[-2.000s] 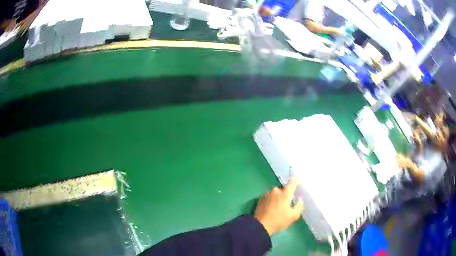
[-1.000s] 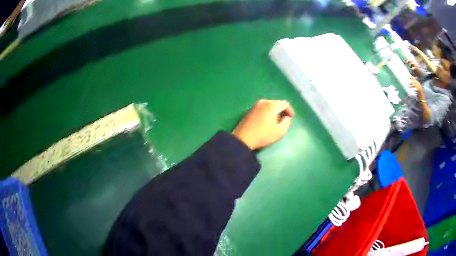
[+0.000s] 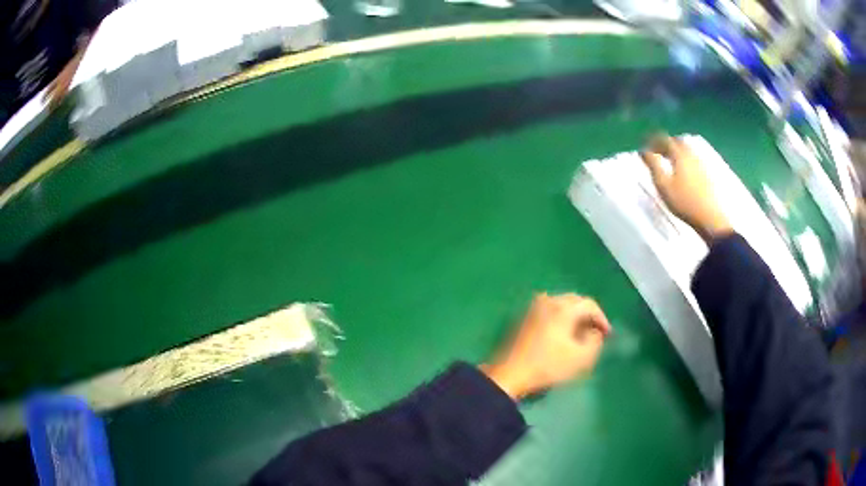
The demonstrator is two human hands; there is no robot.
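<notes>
A thick white batch of power strips (image 3: 648, 275) lies slanted on the green bench at the right, its side face towards me. My right hand (image 3: 686, 190) reaches over the batch's top, near its far end, with its blurred fingertips low over or on the white face. Whether they pinch anything is too blurred to tell. My left hand (image 3: 558, 344) is over the green surface to the left of the batch, apart from it, with its fingers curled in. Whether a small bit is inside the curled fingers is hidden. My right sleeve covers part of the batch.
A blue parts tray (image 3: 71, 444) is at the lower left, beside a speckled cream edge strip (image 3: 223, 359). Another white stack (image 3: 204, 43) stands at the far left, with a person's hand beside it. Blurred white items lie at the far right.
My right hand has come into view over the batch. My left hand remains curled beside it. The view has shifted, showing the far stack again and hiding most of the red bin.
</notes>
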